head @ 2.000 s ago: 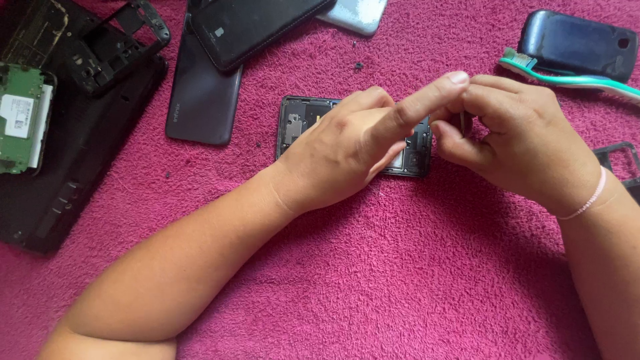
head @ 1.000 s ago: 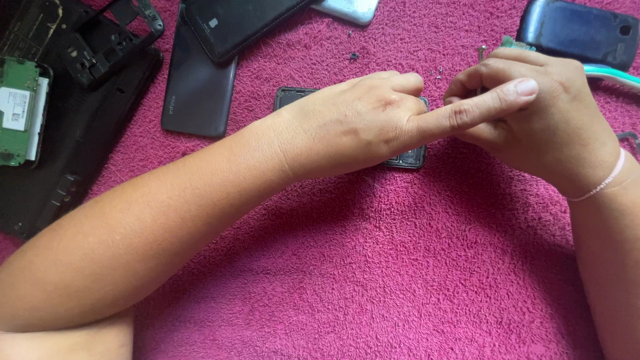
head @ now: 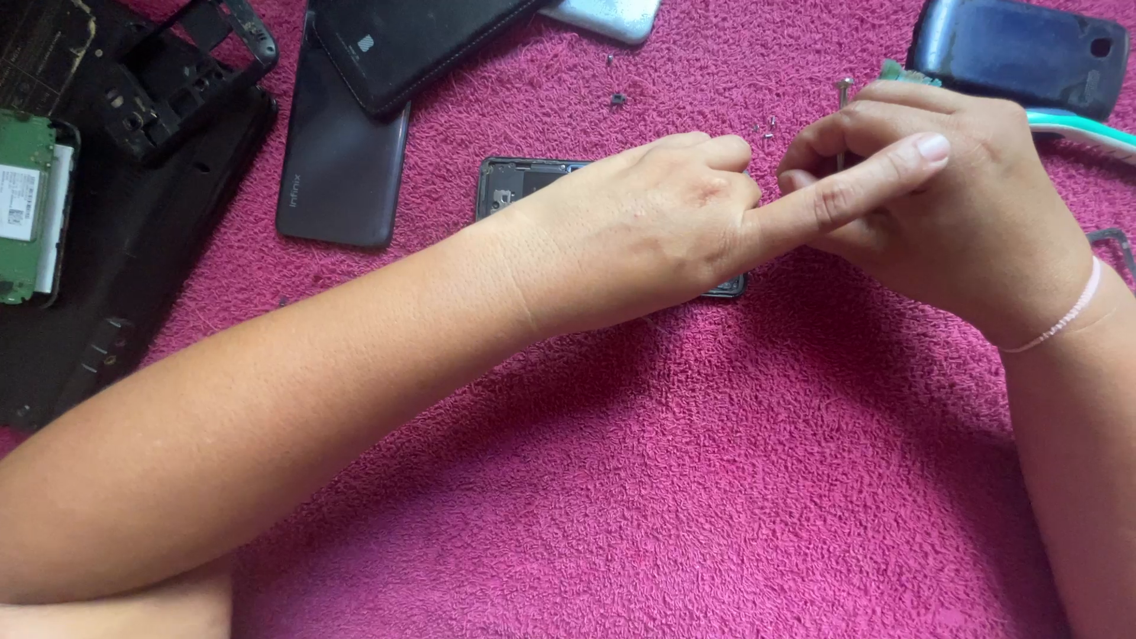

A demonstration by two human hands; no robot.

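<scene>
An opened phone body (head: 524,177) lies on the pink towel, mostly covered by my left hand (head: 674,204). The left index finger stretches right and overlaps the front of my right hand; the other fingers are partly hidden over the phone's right part. Just right of the phone, my right hand (head: 923,186) has its fingers curled around a thin metal rod with a wider end, perhaps a small screwdriver (head: 844,93), which sticks up past the fingers. Its lower end is hidden. Several tiny screws (head: 769,129) lie on the towel between the two hands, toward the back.
Two dark phones or covers (head: 342,177) overlap at the upper left, with a light one (head: 612,13) beside them. A large black casing (head: 177,248) bears a green circuit board (head: 27,195) and a black frame (head: 177,80). Behind my right hand are a blue back cover (head: 1012,53) and a toothbrush (head: 1083,131).
My left hand has shifted over the phone, covering more of its middle, and its index finger reaches farther across my right hand. The metal rod now shows above my right fingers.
</scene>
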